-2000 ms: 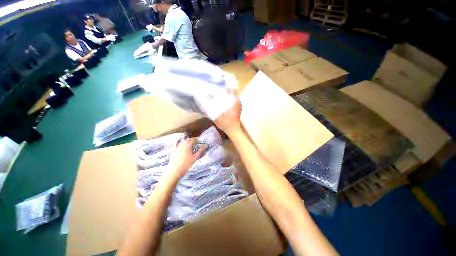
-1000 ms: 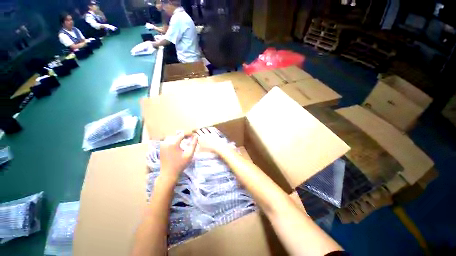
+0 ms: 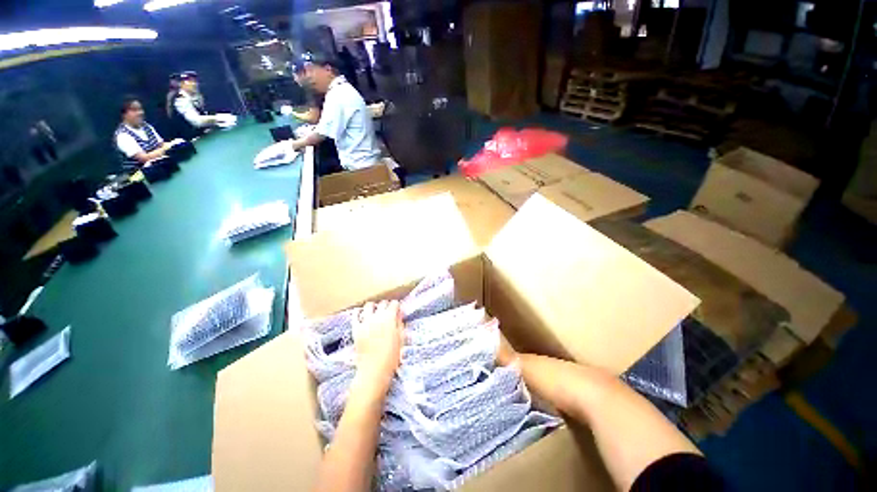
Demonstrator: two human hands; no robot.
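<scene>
An open shipping carton (image 3: 255,408) stands in front of me with its flaps spread. Rows of bubble-wrapped units (image 3: 457,370) stand upright and packed close inside it. My left hand (image 3: 378,332) is at the far left part of the rows, fingers bent over the packets; whether it grips one cannot be told. My right hand (image 3: 505,348) reaches down inside the carton's right side, its fingers hidden by the packets.
Small stacks of bubble bags (image 3: 221,322) lie on the green belt (image 3: 144,288) at left. Closed cartons (image 3: 567,190) and a red plastic heap (image 3: 514,149) are beyond. Flattened cartons (image 3: 740,274) lie at right. People work along the belt.
The packet held up in my right hand two seconds ago is no longer raised. My right hand has moved from the far end of the rows to the carton's right side. The view has shifted.
</scene>
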